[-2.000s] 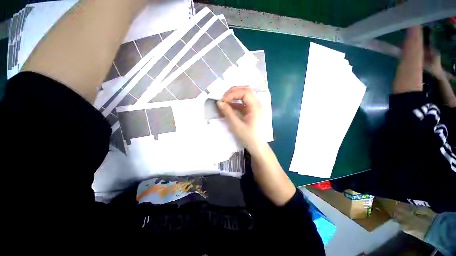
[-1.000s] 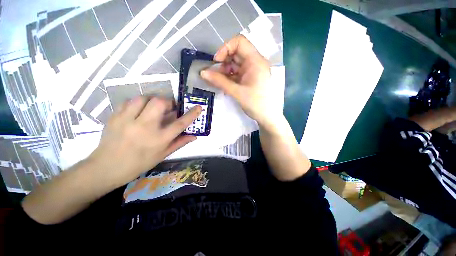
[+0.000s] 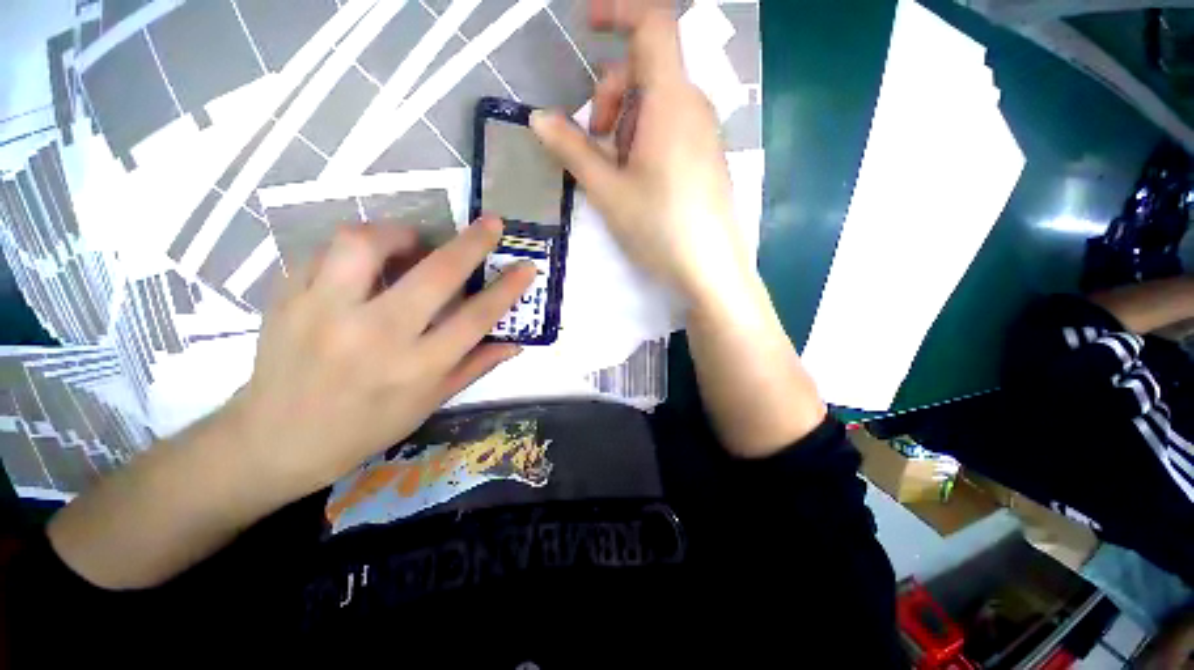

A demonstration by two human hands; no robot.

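Observation:
A dark keypad phone (image 3: 566,249) lies on the piled sticker sheets, its white key area toward me. A grey sticker (image 3: 524,177) lies in the recess of its upper part. My left hand (image 3: 380,327) is at the phone's left side, fingertips on the key area and the left edge, steadying it. My right hand (image 3: 655,170) is over the upper right; its thumb touches the top right of the phone, and its other fingers are raised, spread and blurred, with nothing seen in them. Sticker sheets (image 3: 380,138) with grey rectangles fan out behind the phone.
A blank white sheet stack (image 3: 917,210) lies to the right on the green surface (image 3: 818,131). More sheets (image 3: 53,419) are piled at the far left. Another person's striped dark sleeve (image 3: 1113,380) is at the right. A cardboard box (image 3: 917,478) and a red object (image 3: 927,626) are at lower right.
The phone was brought onto the sheets. The grey sticker, earlier held in my right fingertips, now lies in the phone's upper part. My right fingers have lifted and spread; my left fingers stay at the phone.

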